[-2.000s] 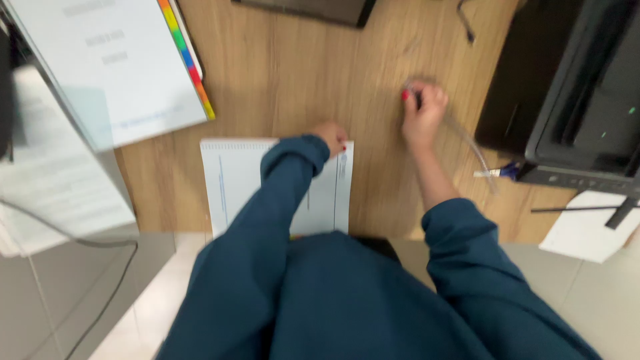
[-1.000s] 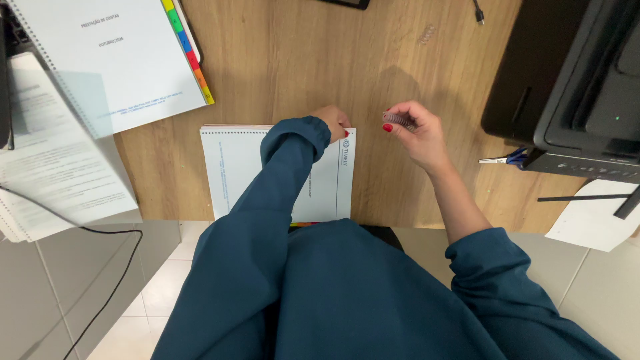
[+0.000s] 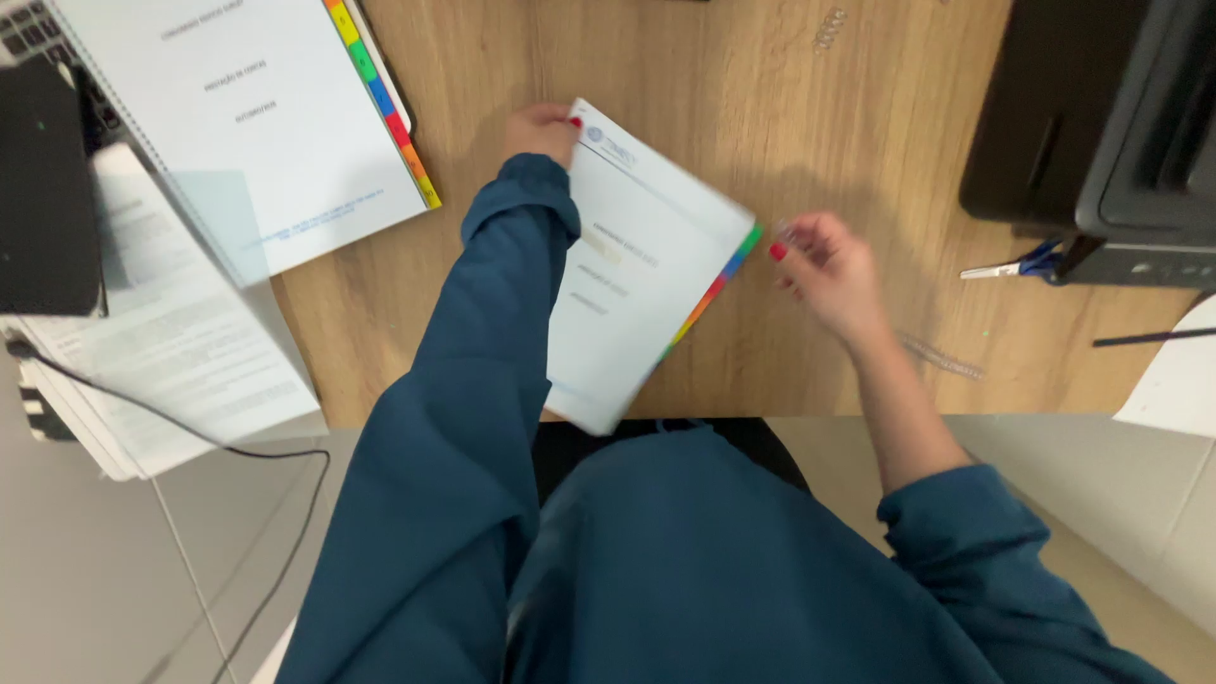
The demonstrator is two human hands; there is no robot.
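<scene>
My left hand (image 3: 546,136) grips the top left corner of a stack of printed sheets with coloured index tabs (image 3: 636,256), which lies tilted at the desk's front edge. Right of the stack, my right hand (image 3: 828,271) has its fingers curled around a small piece of clear spiral binding coil (image 3: 785,231), mostly hidden by the fingers. A longer strip of coil (image 3: 940,357) rests on the desk beside my right forearm, and another short piece (image 3: 829,30) lies farther back.
A spiral-bound document with coloured tabs (image 3: 256,123) lies at the left, over more printed pages (image 3: 180,361) and near a laptop keyboard (image 3: 28,28). A black cable (image 3: 275,456) hangs at the left. At the right are a black printer (image 3: 1045,123), scissors (image 3: 997,271) and white paper (image 3: 1173,380).
The tabbed stack has turned from square with the desk edge to a slant, and its coloured side tabs now show. My left hand has shifted with its corner.
</scene>
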